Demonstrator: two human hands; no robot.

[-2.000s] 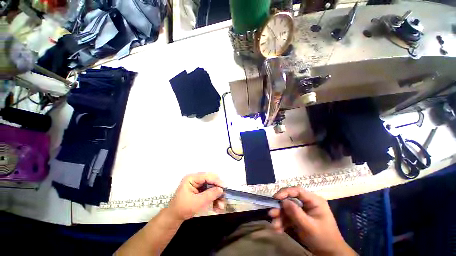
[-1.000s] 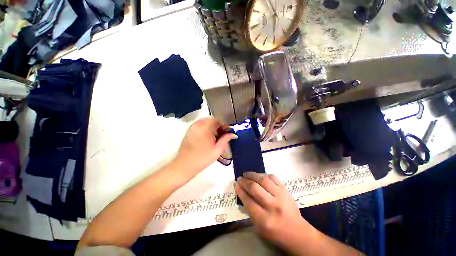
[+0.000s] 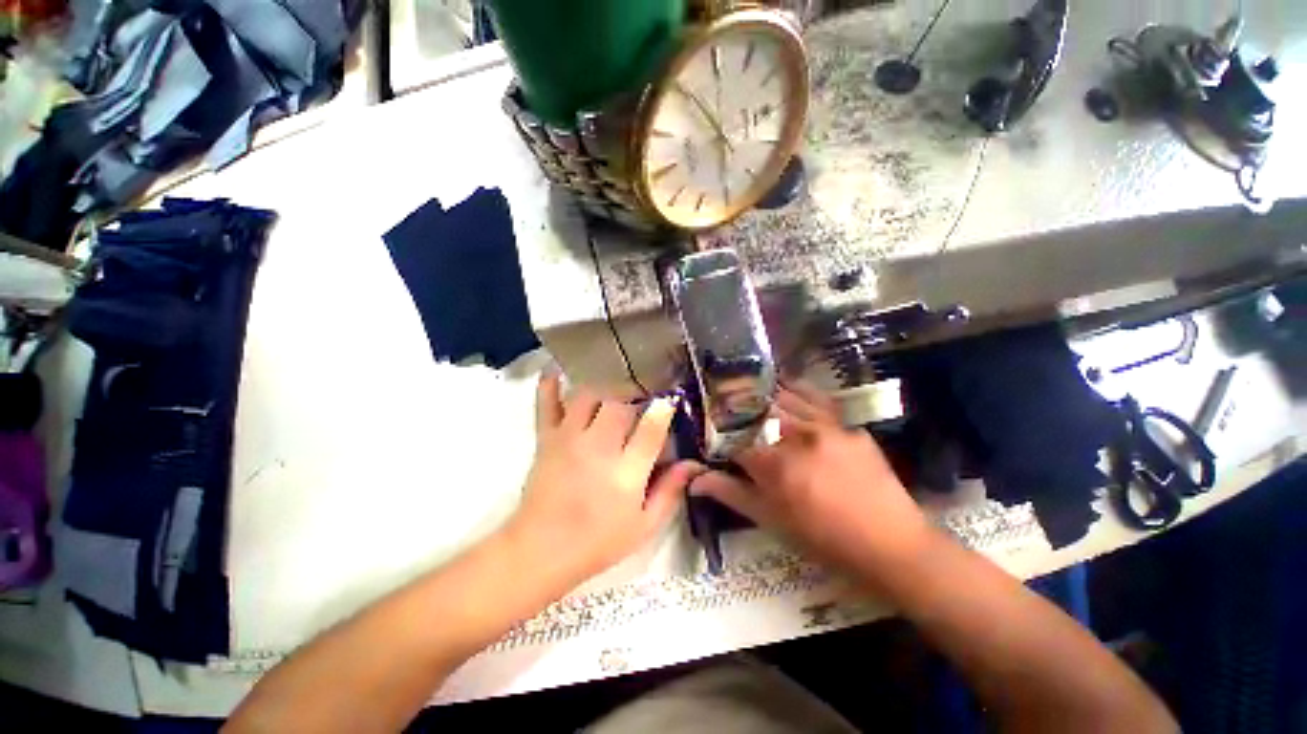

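Note:
The dark navy panel (image 3: 705, 528) lies at the needle area of the off-white sewing machine (image 3: 917, 215), mostly covered by my hands; its lower end looks narrow and shows below my fingertips. My left hand (image 3: 595, 466) lies flat with fingers spread, its fingertips at the panel's left side. My right hand (image 3: 820, 473) rests on the panel's right side, fingers beside the shiny guard (image 3: 728, 344). The thumbs nearly meet over the cloth. The needle and presser foot are hidden behind the guard and fingers. The narrow strip cannot be made out.
A stack of cut panels (image 3: 470, 280) lies left of the machine. A bundle of cut parts (image 3: 158, 430) is at the left. Dark pieces (image 3: 1025, 416) and scissors (image 3: 1158, 462) lie right. A wristwatch (image 3: 724, 122) is strapped to the machine beside a green cylinder (image 3: 588, 50).
The strip was held between both hands, then my hands went to the panel at the needle. Now my right hand has moved up beside the guard, and less of the panel shows. The view has shifted closer.

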